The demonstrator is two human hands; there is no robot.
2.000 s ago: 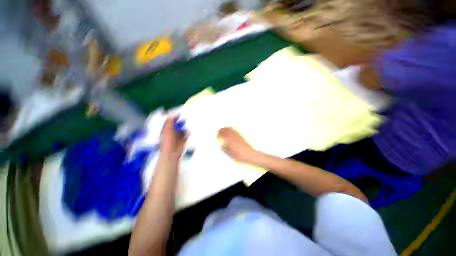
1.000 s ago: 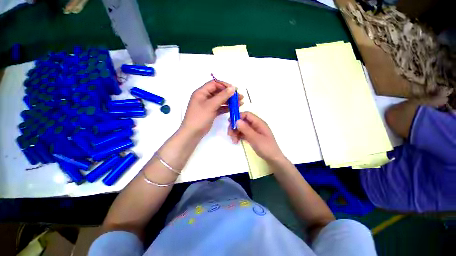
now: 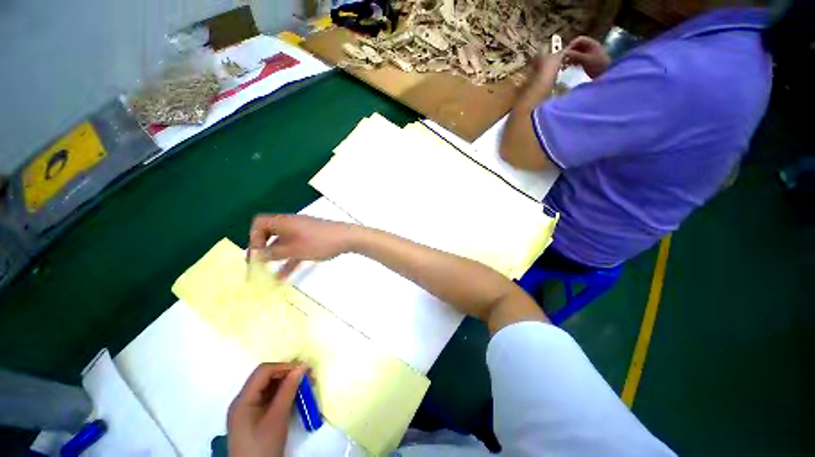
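Observation:
My left hand (image 3: pixel 262 406) is low in the picture and holds a blue battery cell (image 3: pixel 309 403) between thumb and fingers, over the near edge of a pale yellow sheet strip (image 3: pixel 367 393). My right hand (image 3: pixel 290 241) is above the far end of that strip, slightly blurred. Its fingertips are close together near a small thin dark thing at the strip's edge; I cannot tell if they grip it. A thin dark line (image 3: pixel 332 319) lies along the strip.
Wide pale yellow sheets (image 3: pixel 420 192) are stacked farther right. One blue cell (image 3: pixel 85 438) lies at lower left near a grey post (image 3: pixel 40 399). A green conveyor belt (image 3: pixel 214 170) runs beyond. A person in purple (image 3: pixel 643 134) sits at right beside a tan parts pile (image 3: pixel 483 36).
The view has turned to the right. The cell was held by both hands and is now in my left hand alone. My right hand has moved away to the strip's far end.

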